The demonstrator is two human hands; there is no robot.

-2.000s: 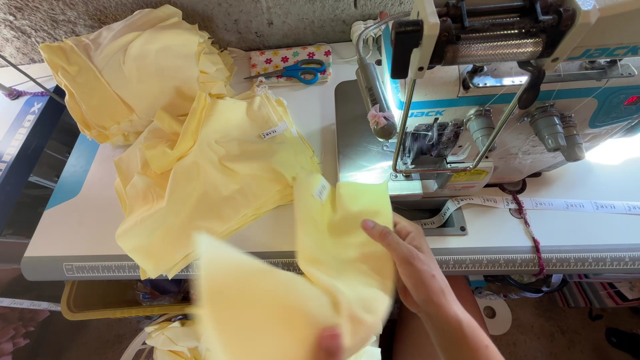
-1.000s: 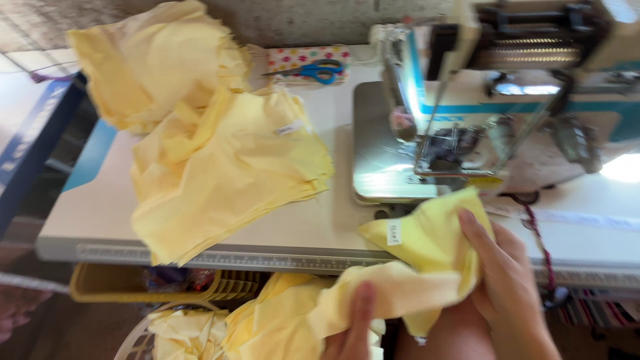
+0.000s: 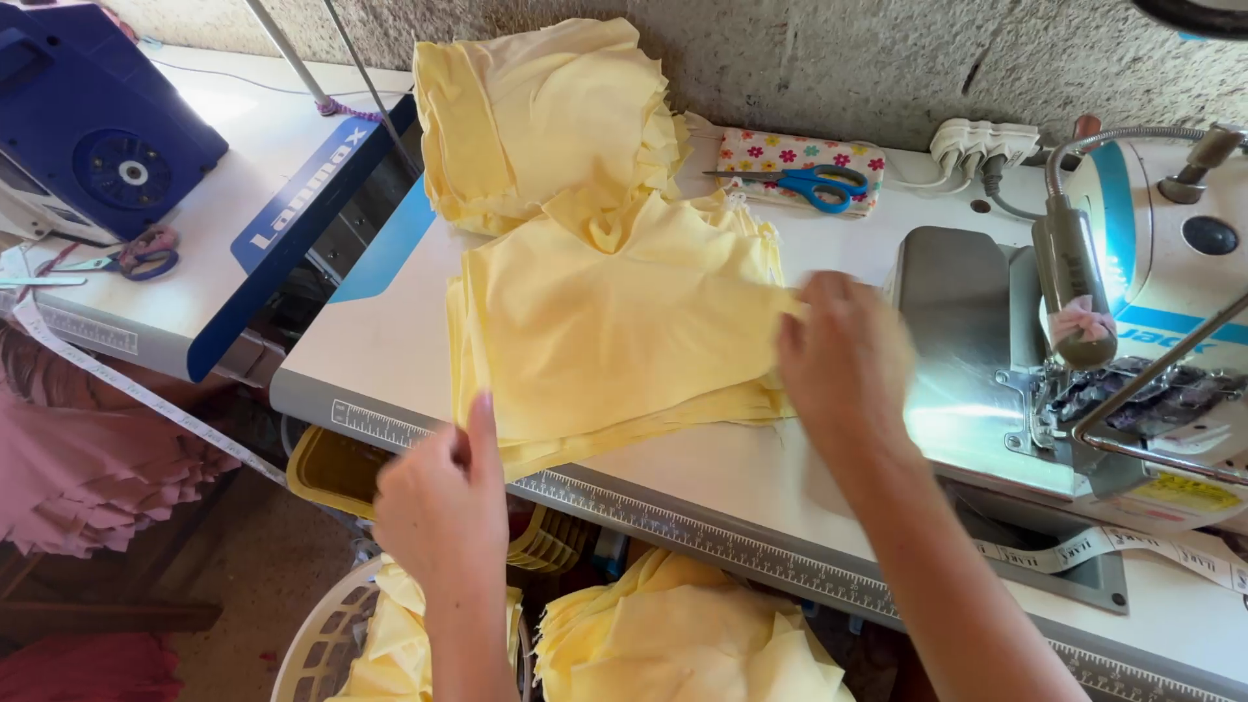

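A yellow fabric piece (image 3: 624, 322) lies over the front pile of yellow cut pieces on the white sewing table. My left hand (image 3: 448, 497) pinches its lower left corner at the table's front edge. At its right edge, my right hand (image 3: 843, 361), somewhat blurred, grips the cloth with bent fingers. Behind it rests another stack of yellow fabric (image 3: 546, 117). To the right stands a Jack overlock sewing machine (image 3: 1160, 341) with its lamp lit over the needle area.
Blue-handled scissors (image 3: 819, 185) lie on a flowered pouch (image 3: 756, 151) near the wall. A printed label tape (image 3: 1063, 556) runs along the right. Below the table edge are more yellow fabric (image 3: 682, 634) and a plastic basket (image 3: 327, 624). A second machine (image 3: 107, 127) stands at left.
The view has swung left. Both hands have moved from the front of the machine to the front fabric pile. The yellow piece with a small label, earlier held near the machine, is no longer there.
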